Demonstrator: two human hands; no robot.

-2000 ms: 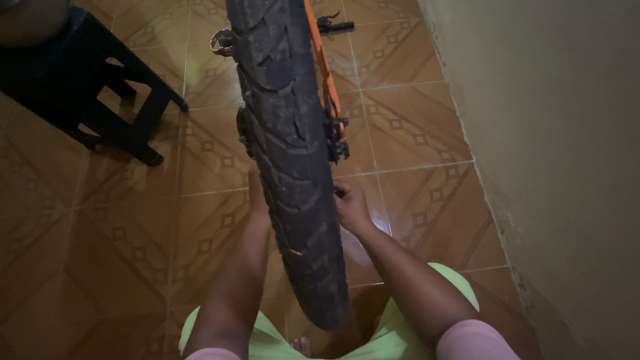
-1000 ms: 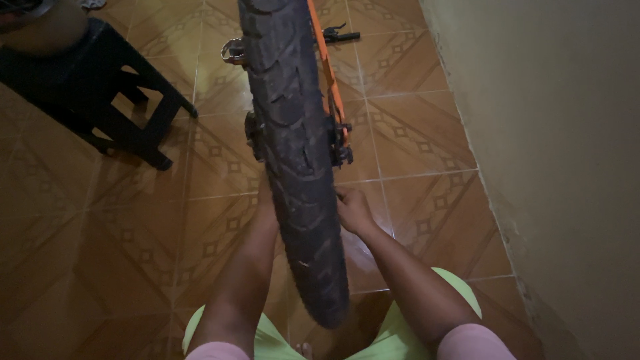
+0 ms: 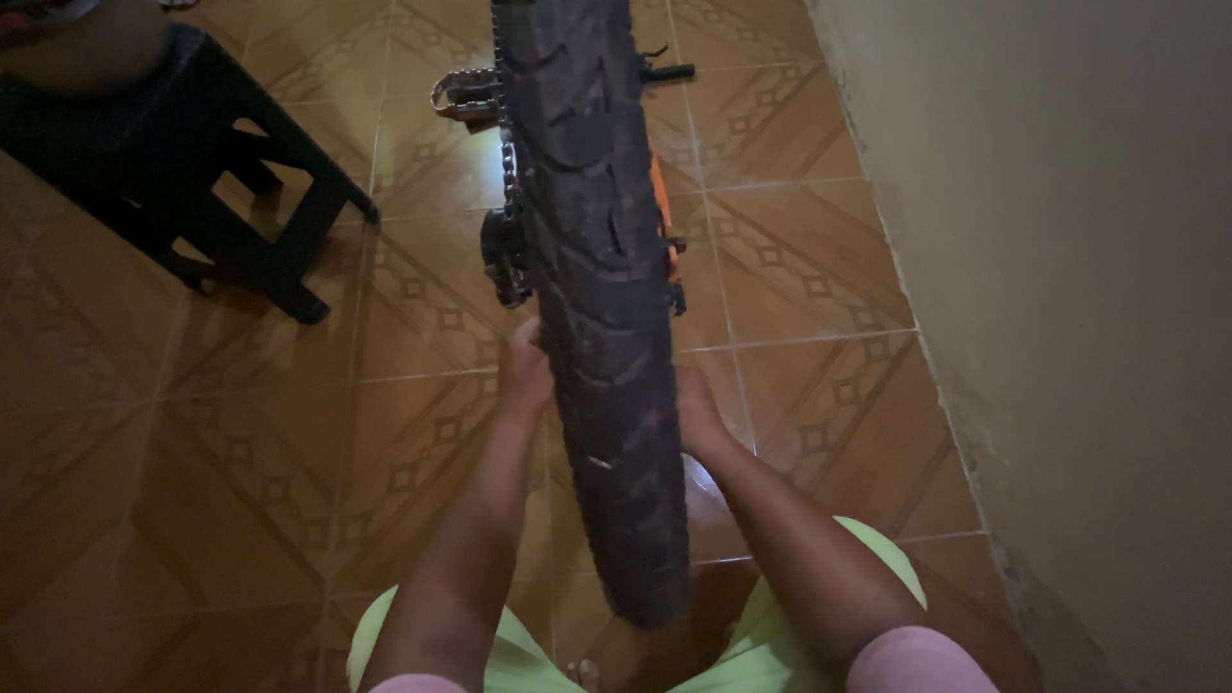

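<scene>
A bicycle's knobbly rubber tyre (image 3: 606, 327) runs down the middle of the view, hiding most of the wheel. My left hand (image 3: 525, 366) is at the tyre's left side, below the rear derailleur (image 3: 505, 260); its fingers are hidden behind the tyre. At the right side, my right hand (image 3: 701, 414) reaches in behind the tyre, its fingers out of sight too. Whether either hand grips anything cannot be told. The chain (image 3: 508, 164) and a pedal (image 3: 469, 94) show at the upper left of the tyre, and part of the orange frame (image 3: 660, 192) at its right.
A dark plastic stool (image 3: 192, 154) stands at the upper left with a rounded object (image 3: 91, 48) on it. A wall (image 3: 1049, 289) rises along the right. Under the bicycle is a brown patterned tile floor (image 3: 433, 327). A black handlebar end with a lever (image 3: 669, 72) shows beyond the tyre.
My right hand now shows less beside the tyre, its fingers hidden behind it. My left hand shows a little more at the tyre's left edge.
</scene>
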